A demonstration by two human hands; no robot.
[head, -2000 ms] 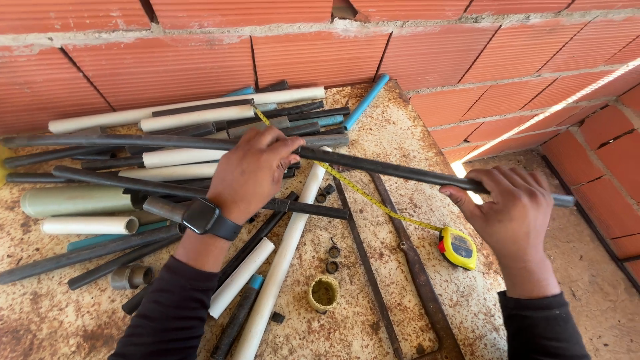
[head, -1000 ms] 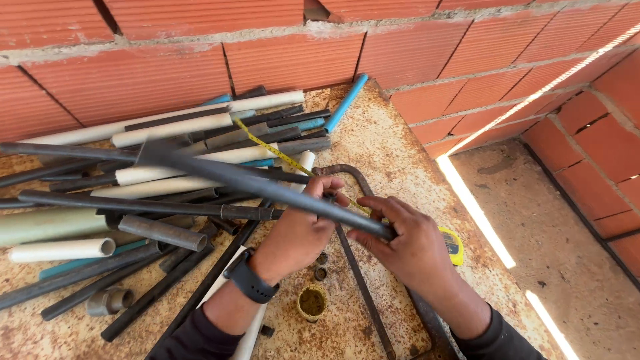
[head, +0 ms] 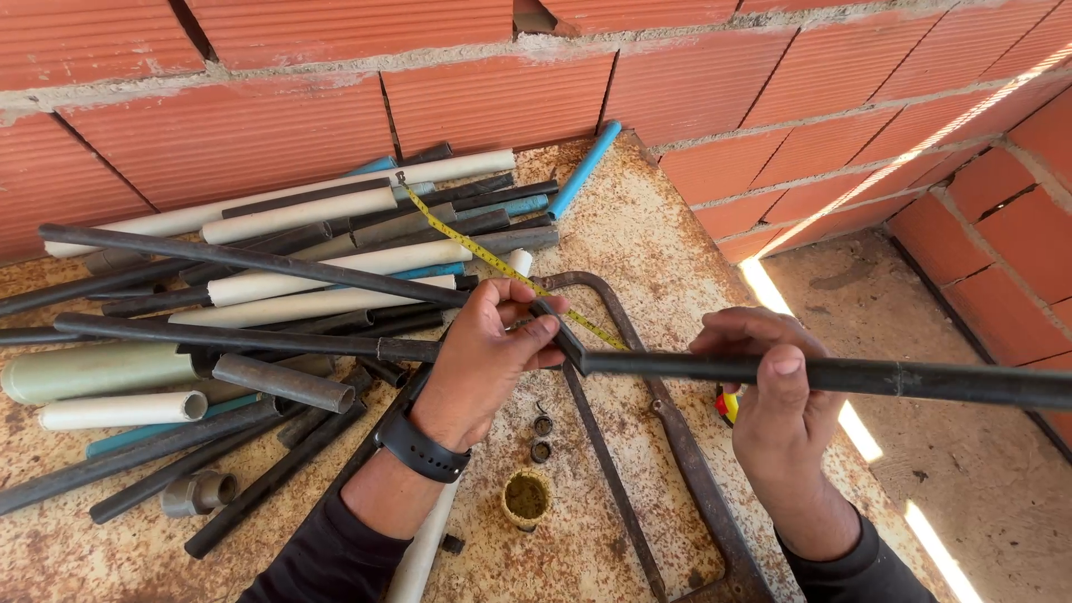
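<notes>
My left hand [head: 502, 339] pinches a short black tubular piece [head: 563, 339] between thumb and fingers. The piece slants down to meet the near end of a long black plastic pipe [head: 946, 378]; whether they are joined is unclear. My right hand [head: 779, 377] holds this pipe, which runs out at the right edge. Another long black pipe [head: 251, 264] reaches behind my left hand; its far end is hidden. A yellow measuring tape blade [head: 477, 251] stretches beneath my left hand, its case [head: 727, 406] mostly hidden behind my right hand. Below lies a rusty hacksaw [head: 691, 456].
Black, white and blue pipe pieces [head: 335, 280] lie heaped on the rusty tabletop [head: 586, 201] at left. A yellowish round cup [head: 527, 499], small black rings [head: 541, 452] and a grey threaded fitting [head: 198, 494] are nearer. A hollow-brick wall [head: 502, 100] borders the table.
Two seconds ago a long black pipe lay across both hands, which were farther apart. One second ago the hands were close together; now the right hand is farther right with a pipe pointing right.
</notes>
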